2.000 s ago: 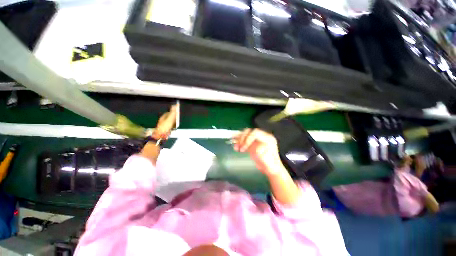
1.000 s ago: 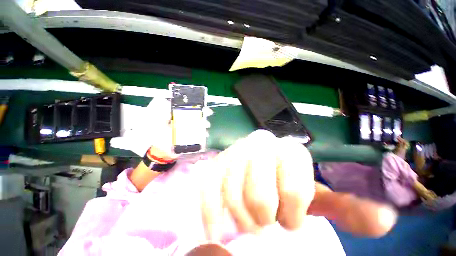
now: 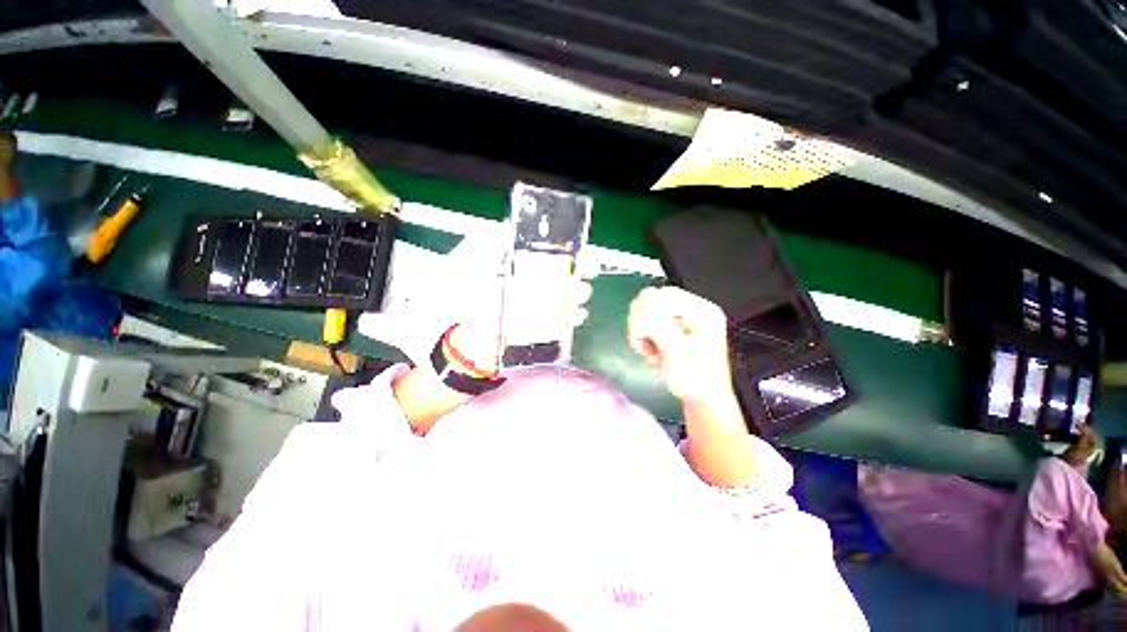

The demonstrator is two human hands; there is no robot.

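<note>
My left hand holds a smartphone unit upright in front of me, its dark-and-silvery inner side facing up. The fingertips show at its right edge. My right hand is curled, to the right of the unit and apart from it; whether it holds something small cannot be told. A white paper sheet lies under and left of my left hand. The left tray has glossy units in its pockets. The right tray, tilted, has glossy units at its near end.
A white-edged shelf crosses above, with stacked black trays and a hanging yellow sheet. Yellow-handled tools lie left. A grey-white machine stands lower left. Another person's pink sleeve is at the right.
The unit came into my left hand after the first frame and remains there. My right hand has drawn back from close before the camera to beside the right tray. The view has shifted.
</note>
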